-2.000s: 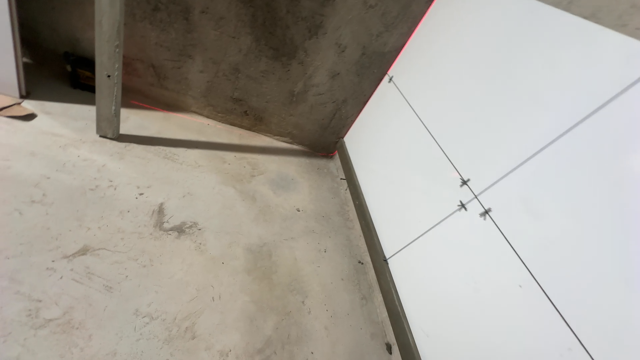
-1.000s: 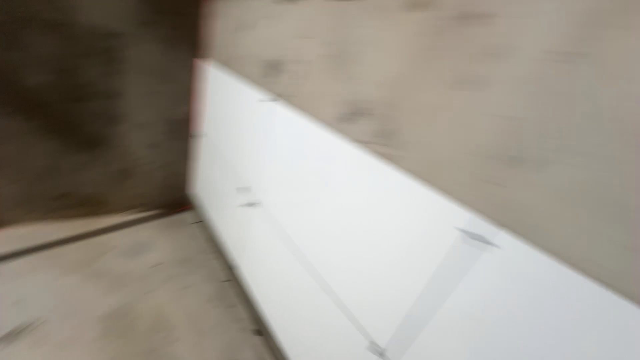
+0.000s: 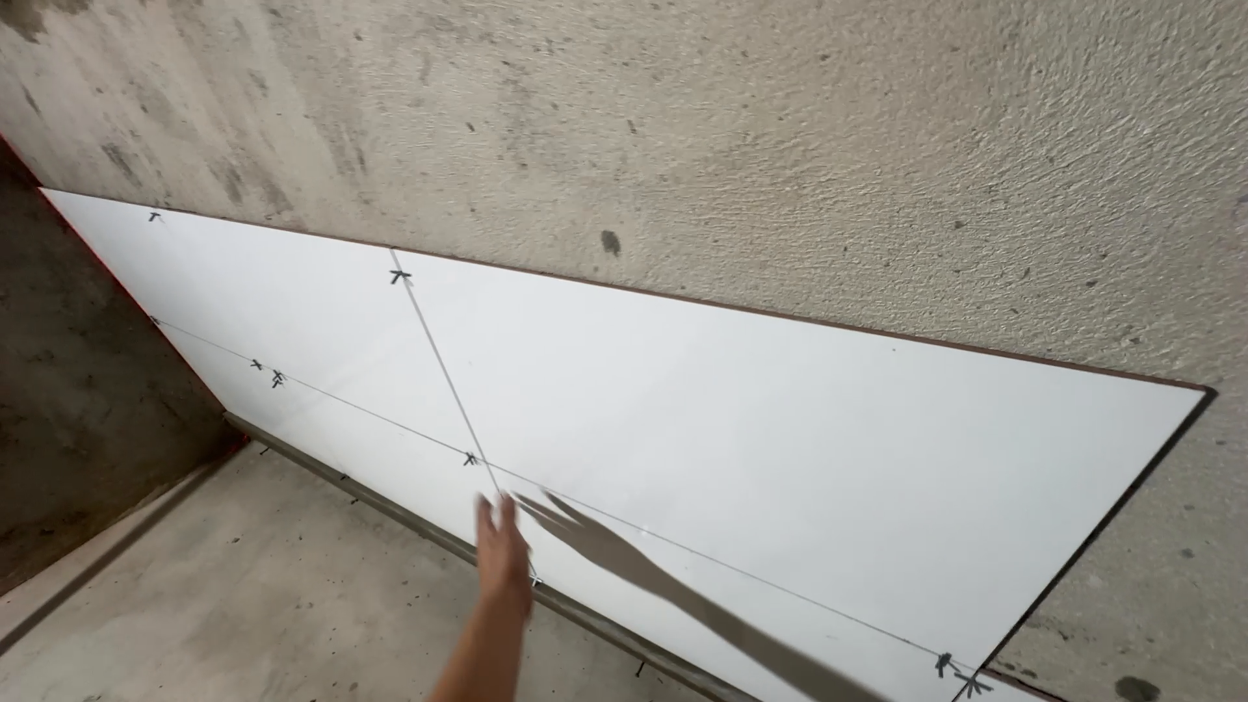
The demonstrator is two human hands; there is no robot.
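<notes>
My left hand (image 3: 503, 546) reaches up from the bottom, fingers slightly apart and nothing visible in it. It is in front of the lower row of large white wall tiles (image 3: 760, 409), near a vertical joint; whether it touches them I cannot tell. Its shadow falls on the tiles to its right. A dark cross-shaped tile spacer (image 3: 471, 458) sits just above my fingers where joints meet. Another spacer (image 3: 400, 277) stands in the vertical joint near the top edge, and more (image 3: 944, 665) are at the lower right. My right hand is out of view.
Rough bare wall (image 3: 682, 146) rises above the tiles. A narrow grey strip (image 3: 390, 517) runs along their foot by the concrete floor (image 3: 292, 585). A darker wall (image 3: 88, 390) meets them at the left, with a red laser line along the corner.
My left hand has come into view in front of the tiles. The view has swung right along the wall, now showing the tiles' right end.
</notes>
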